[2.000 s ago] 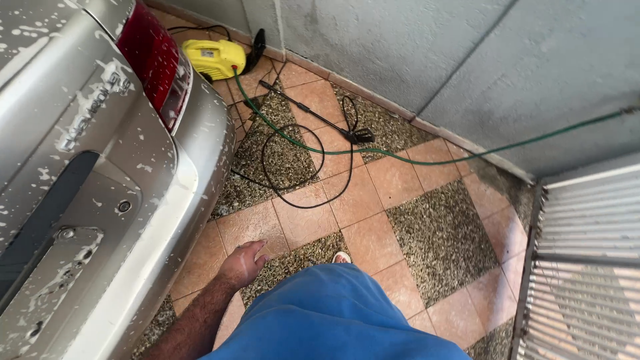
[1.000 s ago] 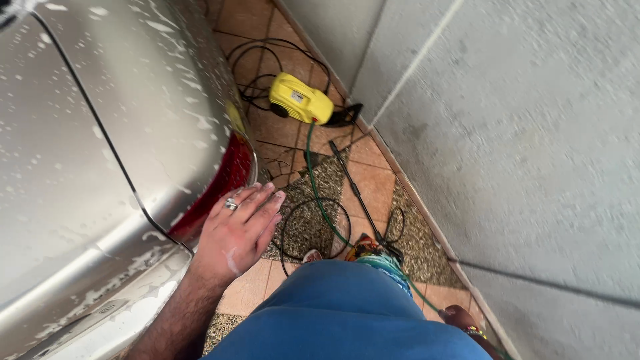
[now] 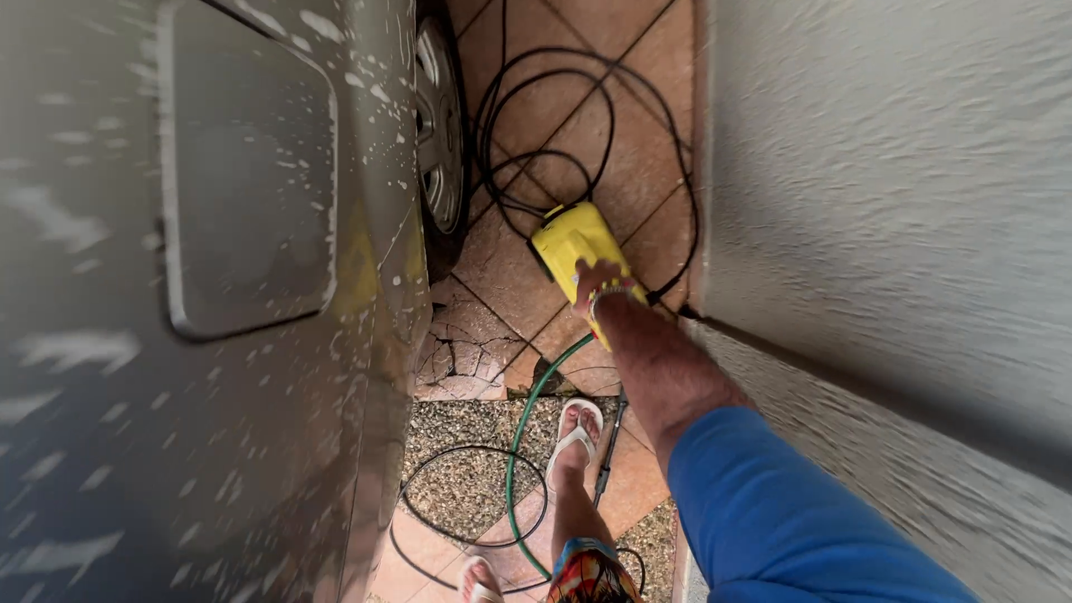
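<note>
My right hand [image 3: 596,283], with a beaded bracelet at the wrist, reaches down onto the yellow pressure washer [image 3: 578,239] on the tiled floor. Its fingers lie over the housing; whether they grip it is not clear. A black cable [image 3: 670,126] lies in loops beyond the machine, and a green hose [image 3: 512,452] runs from its near end toward my feet. The black spray lance [image 3: 613,444] lies beside my sandalled foot. A thin black hose [image 3: 448,540] curls over the floor. My left hand is out of view.
A silver car's side [image 3: 251,419] with foam spots and a fuel flap [image 3: 251,184] stands close on the left, its wheel [image 3: 441,126] near the washer. A rough grey wall [image 3: 879,167] borders the right. The tiled floor [image 3: 477,335] forms a narrow passage between them.
My right hand, low at the right edge one second ago, is now at the yellow pressure washer. My left hand, then beside the car's tail light, has left the view. The view has moved forward along the car.
</note>
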